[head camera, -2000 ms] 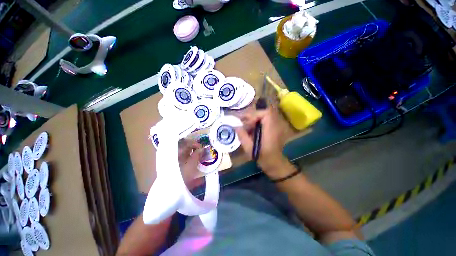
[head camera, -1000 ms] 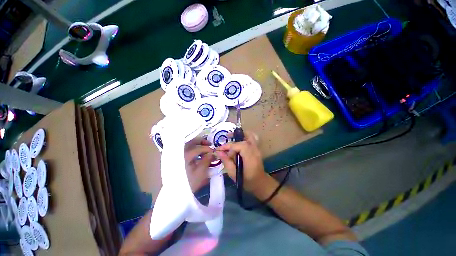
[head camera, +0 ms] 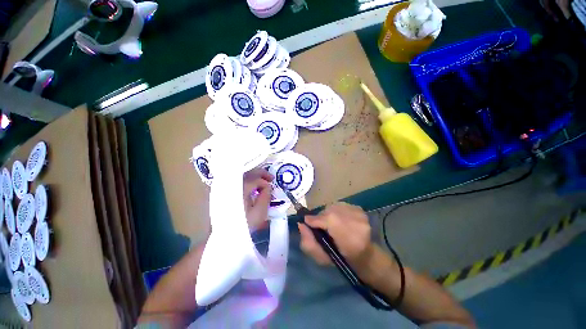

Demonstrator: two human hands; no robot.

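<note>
A white headphone (head camera: 226, 238) lies close to my body, its headband overexposed. My left hand (head camera: 258, 196) is partly hidden behind the headband and holds the headphone at the open earcup. A speaker plate (head camera: 289, 176) lies at the earcup's far side. My right hand (head camera: 340, 232) grips the black soldering iron (head camera: 337, 257) like a pen. The iron's thin metal tip points up and left to the lower edge of the plate, beside my left fingers. Contact of the tip and any lead wires are too small to tell.
Speaker plates (head camera: 267, 132) are piled on the cardboard mat (head camera: 183, 212). Right of them are a yellow glue bottle (head camera: 408, 140), an amber tub with white wadding (head camera: 399, 40) and a blue bin (head camera: 459, 154). Cardboard sheets with plates (head camera: 71, 225) stand left. The iron's cord loops right.
My right hand has moved back and right from the earcup, and the iron has tilted from near upright to diagonal, tip at the plate. The whole view has shifted slightly.
</note>
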